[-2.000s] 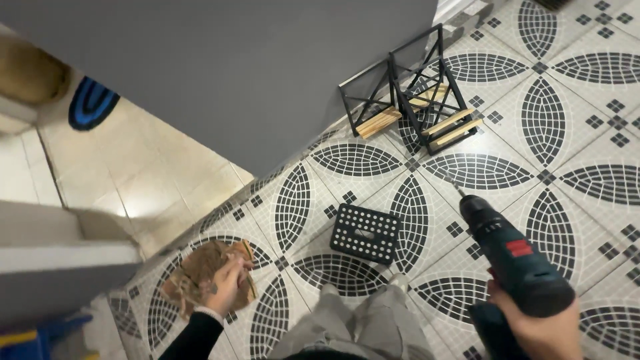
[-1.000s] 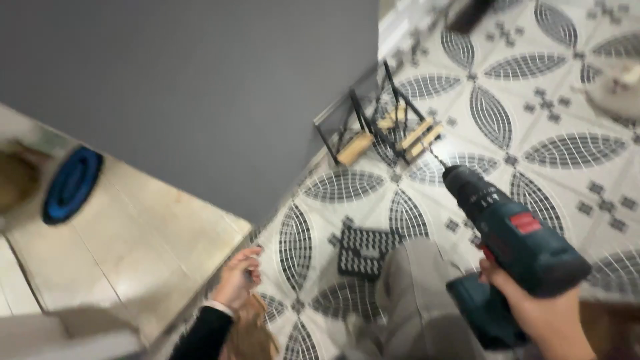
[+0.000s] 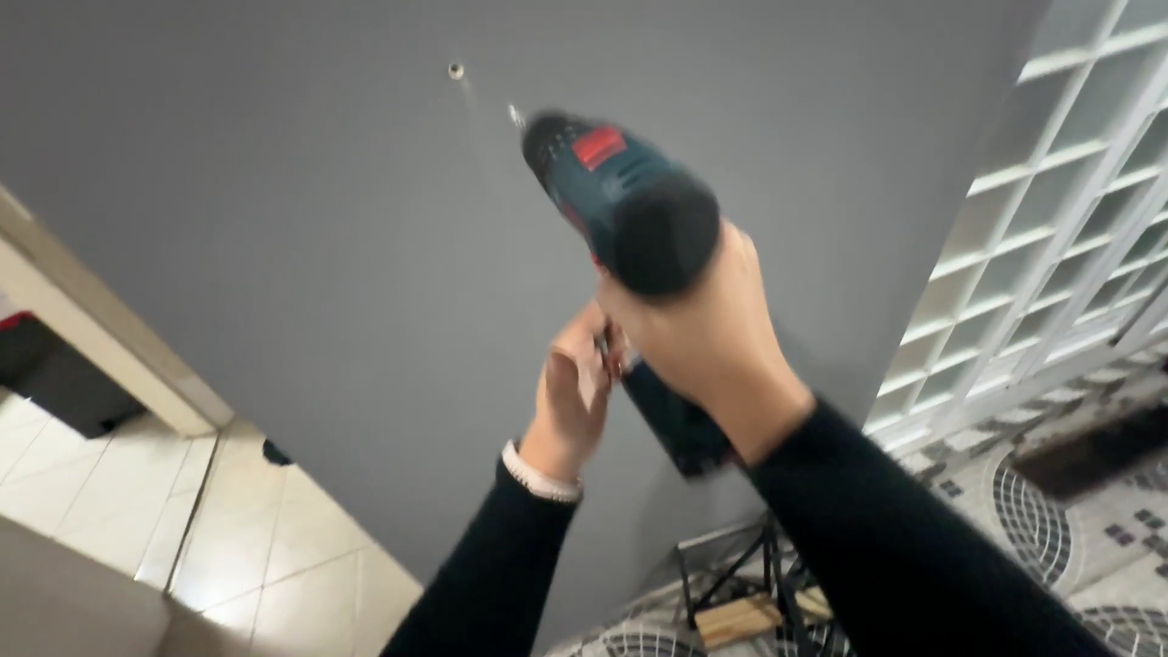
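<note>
A blue-green cordless drill (image 3: 630, 196) with a bit in its chuck is raised before the grey wall (image 3: 319, 274). My right hand (image 3: 703, 328) grips its handle; the battery base shows below the wrist. Up and to the left of the bit tip, a small round hole or wall plug (image 3: 455, 70) with a pale rim sits in the wall. My left hand (image 3: 577, 383), with a light bracelet at the wrist, is just left of the drill handle. Something small and dark shows by its fingers, but the drill hand partly hides it, and blur leaves its hold unclear.
Black metal frames with wooden slats (image 3: 737, 620) stand at the wall's foot on patterned tiles. White glazed doors (image 3: 1049, 210) are at the right, near a dark mat (image 3: 1095, 447). A doorway with a pale frame (image 3: 109, 319) opens at the left onto beige tiles.
The view has swung up from the floor to the wall. My right hand has raised the drill toward the wall, and my left hand has come close beside it.
</note>
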